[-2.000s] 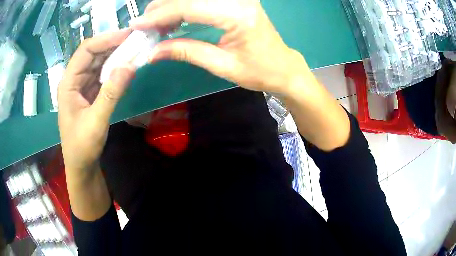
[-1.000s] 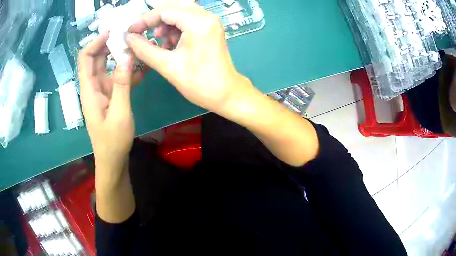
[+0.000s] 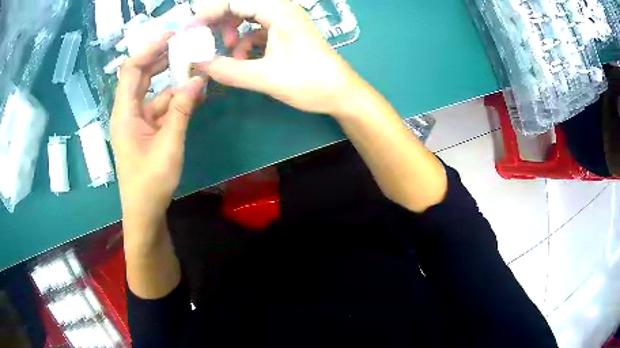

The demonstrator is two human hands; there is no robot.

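Observation:
A white housing is held up over the green bench at the upper left. My left hand grips its left side and lower end between thumb and fingers. My right hand touches its right side with thumb and fingertips; whether a small fitting is pinched there cannot be told. Two finished units, one small and one longer, lie on the bench left of my left hand. Translucent covers lie above them.
A cloudy plastic bag lies at the far left. A clear parts tray is behind my right hand. Stacked clear trays overhang the bench's right edge above a red stool. A filled tray is low at left.
The housing has turned more upright in my hands than two seconds ago. Both hands have shifted slightly right since one second ago, and the right thumb now lies lower on the housing.

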